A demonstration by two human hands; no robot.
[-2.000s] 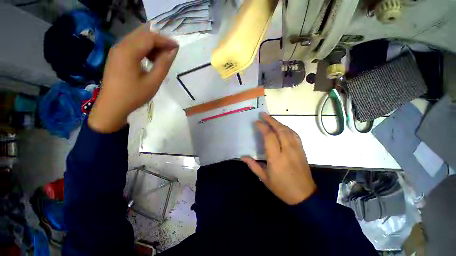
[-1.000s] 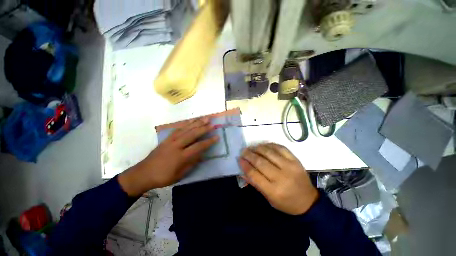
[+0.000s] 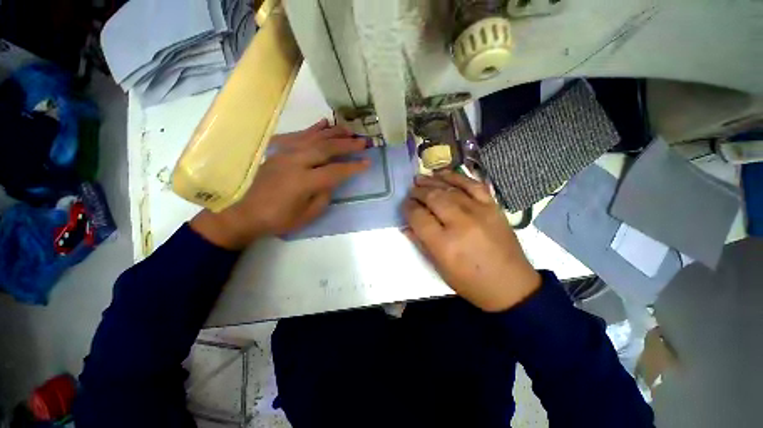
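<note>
The folded sewing template (image 3: pixel 361 216) lies flat on the machine bed, its upper edge under the needle area of the sewing machine (image 3: pixel 586 42). A dark-edged slot shows on it between my hands. My left hand (image 3: pixel 305 180) lies flat over the template's left part, fingers spread, partly behind the yellowed attachment (image 3: pixel 238 109). My right hand (image 3: pixel 464 230) rests with bent fingers on the template's right edge. The orange hinge is not visible. The needle tip and presser foot are hard to make out.
Scissors, mostly hidden, lie right of my right hand beside the dark textured outer fabric stack (image 3: pixel 548 146). Light grey lining pieces (image 3: pixel 673 201) lie at the right. Grey cut pieces (image 3: pixel 171 42) lie at the far left of the white table (image 3: pixel 276 288). The round dial (image 3: pixel 483 50) is above.
The template has gone from open to folded and has moved up under the machine head. My left hand has come down from the air onto it. My right hand has moved along with it.
</note>
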